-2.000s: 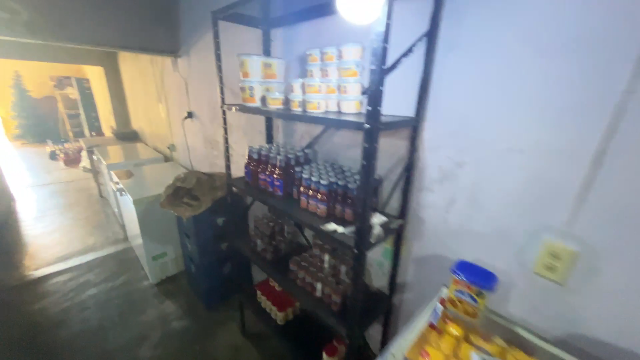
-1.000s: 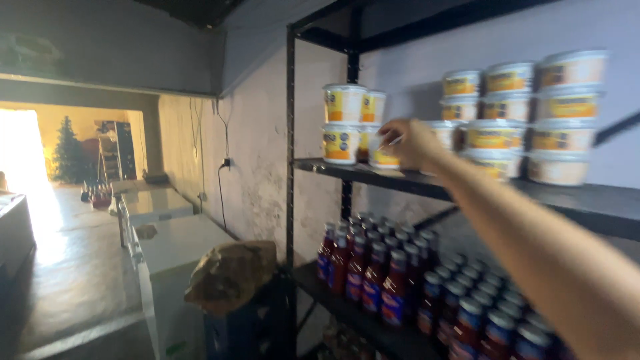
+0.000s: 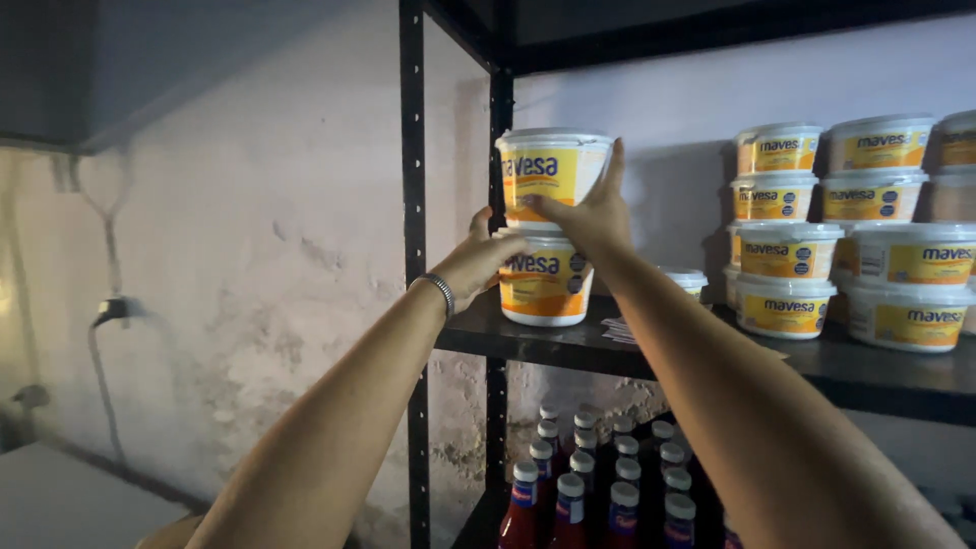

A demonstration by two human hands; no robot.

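Note:
Two large Mavesa plastic tubs with white lids stand stacked at the left end of the black metal shelf [image 3: 534,343]. My right hand [image 3: 595,217] grips the upper tub [image 3: 537,179], its thumb across the front and its fingers at the right side. Around the left side of the lower tub [image 3: 545,286] is my left hand [image 3: 484,255], thumb near its rim; a metal bracelet [image 3: 441,293] is on that wrist. How firmly the left hand holds is hard to tell. Behind my right forearm a smaller tub [image 3: 684,280] partly shows.
Stacks of smaller Mavesa tubs [image 3: 785,309] stand farther right on this shelf. Folded papers [image 3: 619,330] lie beside the large tubs. Capped bottles of red sauce [image 3: 570,507] fill the shelf below. A perforated upright [image 3: 415,229] borders the left end; a plug and cord [image 3: 113,309] are on the wall.
My left hand has come into view at the large tubs. My right hand has moved from a lower tub to the upper large one. The view is closer to the shelf's left end.

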